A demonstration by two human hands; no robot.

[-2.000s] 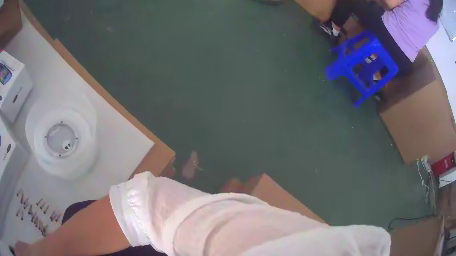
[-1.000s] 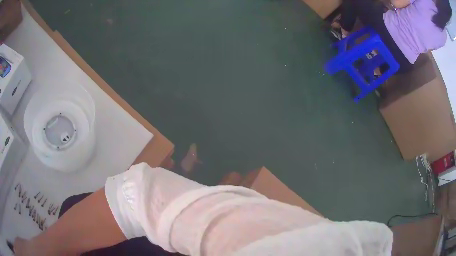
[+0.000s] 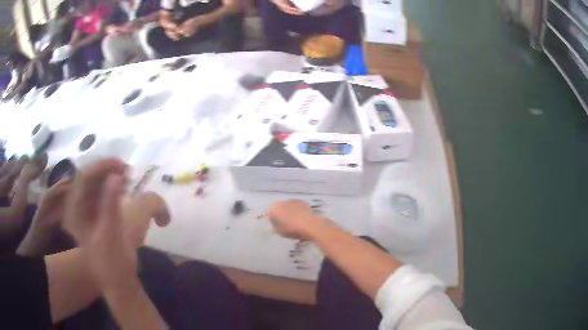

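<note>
My right hand (image 3: 291,218), at the end of a white sleeve, is low over the white sheet (image 3: 258,248) with its fingers curled down; its fingertips are too blurred to show a held piece. Small dark and coppery pieces (image 3: 300,254) lie in rows below it, and more lie just above it. A small dark cluster (image 3: 238,207) lies to its left. My left hand (image 3: 100,203) is raised at the left, bare and blurred, its grip unclear.
White printed cartons (image 3: 296,162) stand beyond my right hand. A translucent round tub (image 3: 405,209) is at the right table end. Yellow and red pieces (image 3: 186,177) lie mid-table. A neighbour's hand (image 3: 151,209) is beside my left hand. Several people sit across the table.
The view has swung from the floor to the table. My left hand and the neighbour's hands now show. My right hand, earlier at the lower left picture edge, is now near the middle.
</note>
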